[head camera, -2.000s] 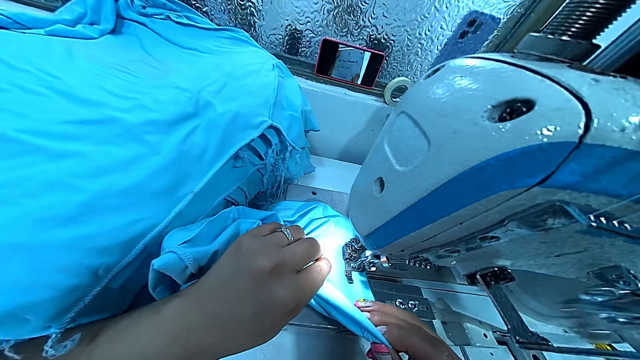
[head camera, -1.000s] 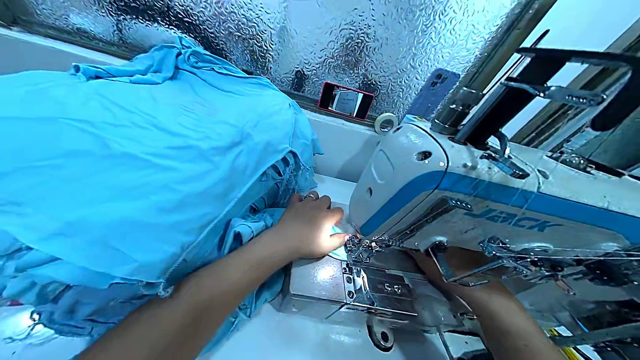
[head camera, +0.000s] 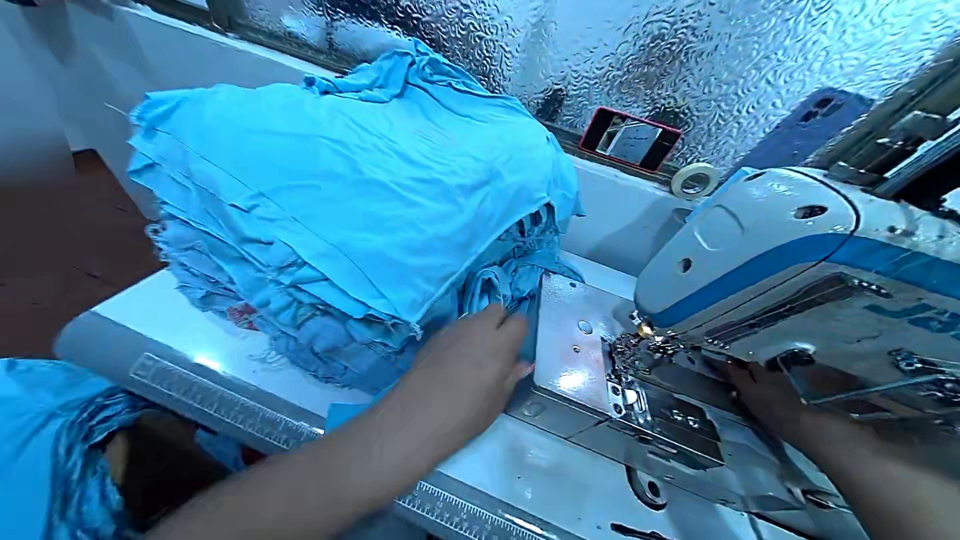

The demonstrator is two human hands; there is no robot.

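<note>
My left hand [head camera: 480, 356], slightly blurred, is at the left edge of the metal bed plate [head camera: 574, 337] of an industrial sewing machine [head camera: 757, 232]. Its curled fingers are against bunched light blue fabric [head camera: 487, 285]; whether they grip it is unclear. Beside it rises a tall stack of light blue fabric pieces [head camera: 360, 187] with frayed edges. Under the machine's arm, right of the needle and presser foot area [head camera: 637, 352], is my right hand [head camera: 765, 397]. The machine partly hides its fingers, and no fabric shows in them. On the bed plate no cloth lies under the needle area.
A measuring scale [head camera: 225, 397] runs along the front edge of the white table. More blue fabric [head camera: 52, 442] hangs at lower left. A phone in a red case [head camera: 630, 140], a tape roll [head camera: 694, 181] and a purple phone [head camera: 806, 124] stand by the textured window.
The blue piece under my hands at the needle two seconds ago is gone from the bed plate. My left hand has moved left, off the needle area, to the fabric beside the stack.
</note>
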